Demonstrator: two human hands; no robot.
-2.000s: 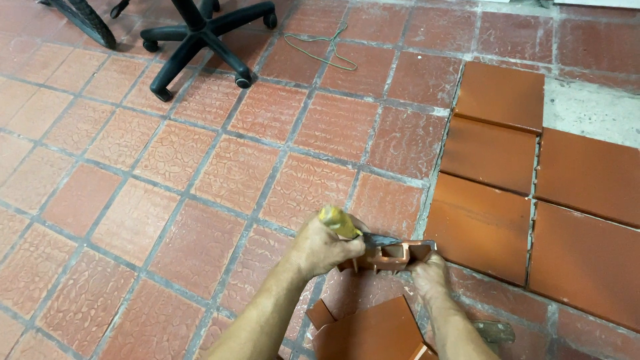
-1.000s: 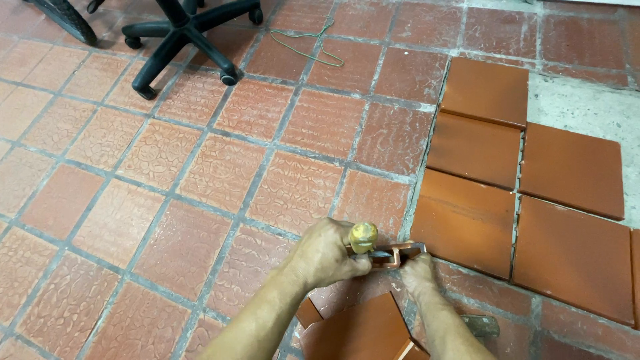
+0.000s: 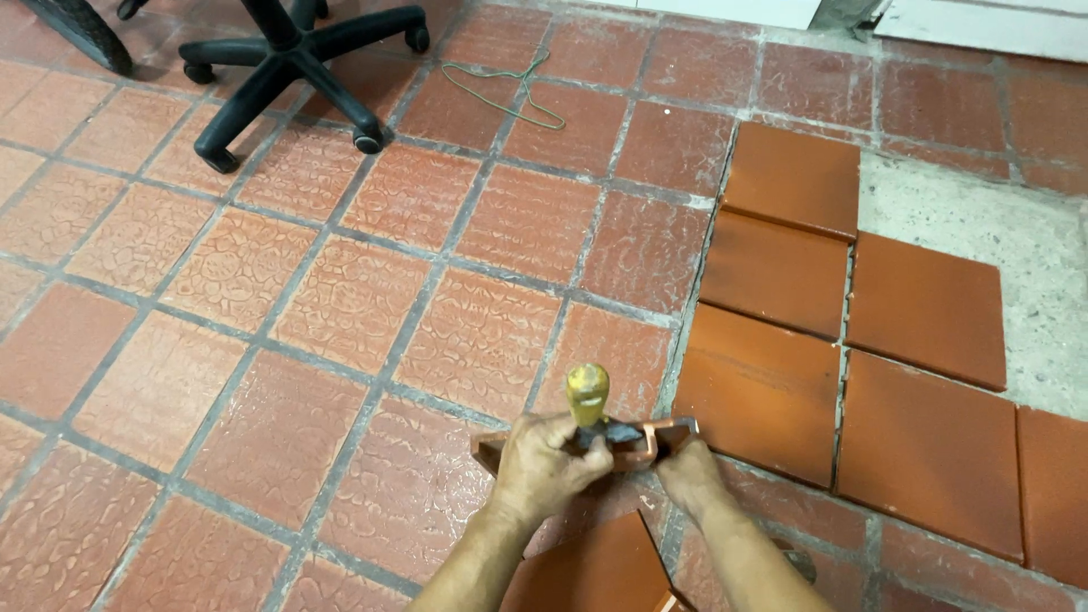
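My left hand (image 3: 544,463) is closed around a tool with a worn yellow handle (image 3: 587,393), its dark metal part lying against a ribbed clay piece (image 3: 633,459). The right end of that clay piece is in my right hand (image 3: 690,476), whose fingers are partly hidden beneath it. Below my hands lies a loose orange clay tile (image 3: 591,569), with a light-edged piece at its lower right corner. To the right, several smooth orange tiles (image 3: 761,382) sit in two staggered columns with narrow gaps between them.
A black chair base on casters (image 3: 285,64) stands at the upper left, beside a dark tire (image 3: 89,34). A thin green cord (image 3: 510,93) lies on the old tiled floor. Rough bare concrete (image 3: 952,204) borders the smooth tiles. Something dark is partly hidden by my right forearm.
Two seconds ago the clay piece's hollow ribs faced the camera more; it has since been turned, and its left end now shows beyond my left hand. Both hands keep their hold.
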